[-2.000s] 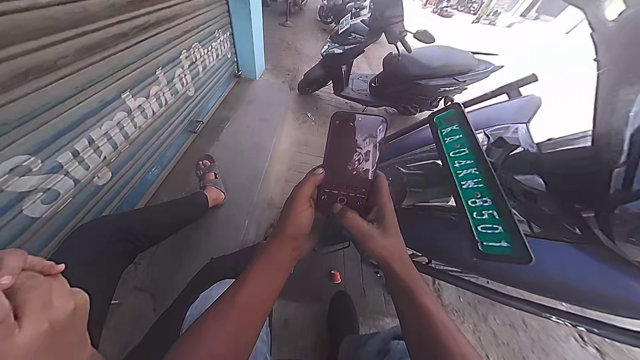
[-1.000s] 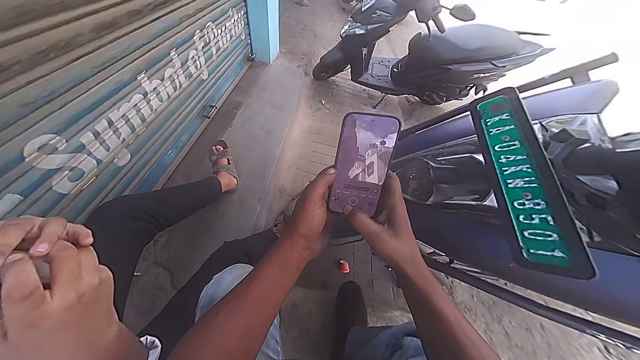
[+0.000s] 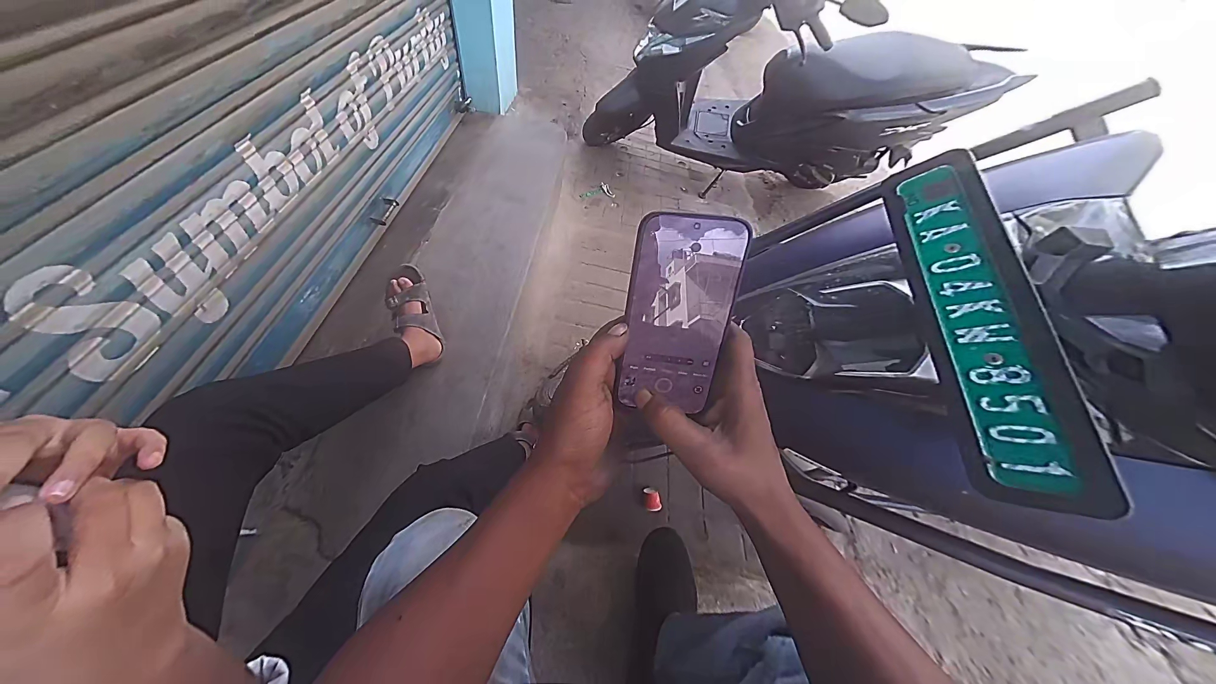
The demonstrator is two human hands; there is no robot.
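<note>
A smartphone [image 3: 686, 304] stands upright between my two hands, its screen toward me, showing a camera view of a pale building under a cloudy sky. My left hand [image 3: 584, 408] grips its lower left edge, with the thumb along the side. My right hand [image 3: 727, 427] holds the lower right edge, and its thumb lies over the bottom of the screen near the round shutter button. The fingers behind the phone are hidden.
A person's clasped hands [image 3: 85, 522] and black-trousered legs are at my left. A rolling metal shutter [image 3: 218, 180] rises beyond a concrete ledge [image 3: 475, 256]. At the right is a two-wheeler with a green number plate [image 3: 993, 332]; a scooter [image 3: 836, 95] stands ahead. A small red cup [image 3: 651, 499] lies below.
The picture on the phone screen has changed from a dark, unclear scene to a brighter building and sky. Both hands keep hold of the phone. The view has shifted somewhat.
</note>
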